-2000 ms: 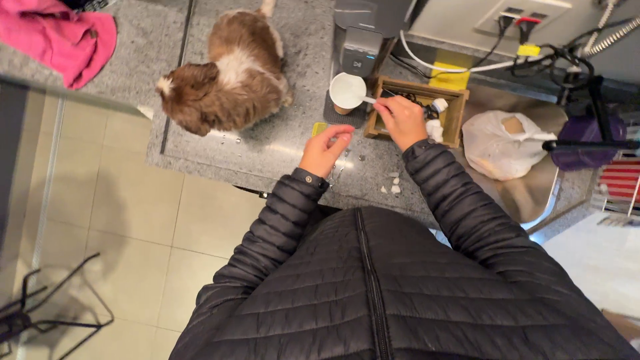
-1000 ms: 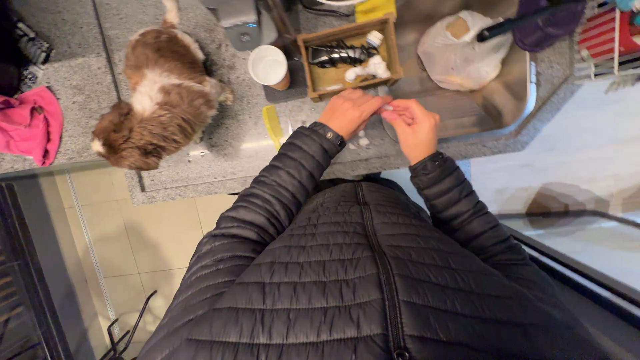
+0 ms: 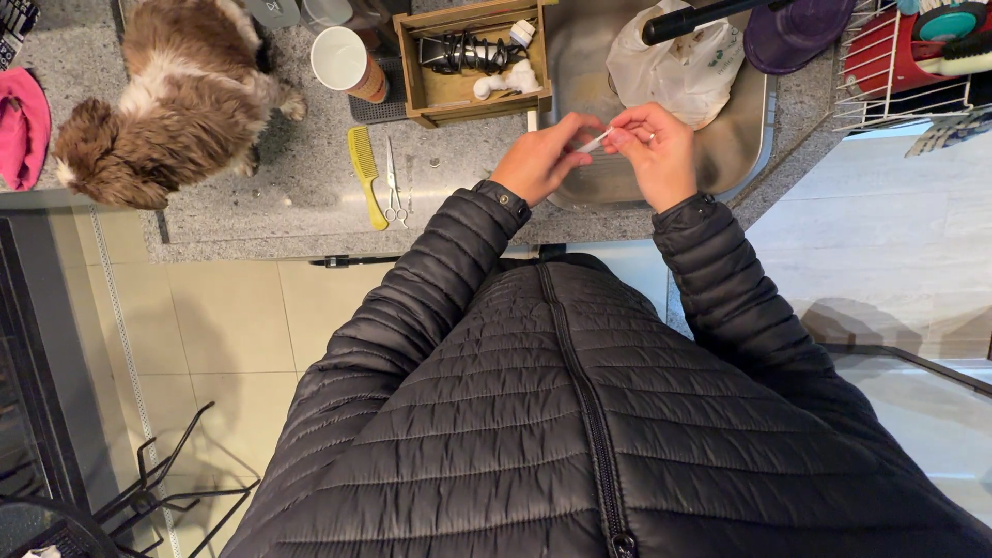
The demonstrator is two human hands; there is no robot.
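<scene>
Over the near left edge of the steel sink, my left hand (image 3: 549, 155) and my right hand (image 3: 655, 155) hold a small white slender thing (image 3: 595, 142) between their fingertips; what it is cannot be told. A brown and white dog (image 3: 190, 101) is on the granite counter at the left, its head over the front edge. Between the dog and my left hand lie a yellow comb (image 3: 366, 174) and steel scissors (image 3: 393, 182), side by side. Behind them is a wooden box (image 3: 474, 112) with a corded clipper (image 3: 469, 54) and white pieces in it.
A paper cup (image 3: 349, 66) stands left of the box. In the sink (image 3: 744, 159) lies a white plastic bag (image 3: 678, 70), under a black faucet (image 3: 697, 22). A purple container (image 3: 794, 35) and a wire rack (image 3: 891, 70) are at the right. A pink cloth (image 3: 22, 128) lies far left.
Both hands have moved right, from beside the wooden box to over the sink's edge. Two seconds ago my right hand was by the cup with a thin thing. The view has shifted.
</scene>
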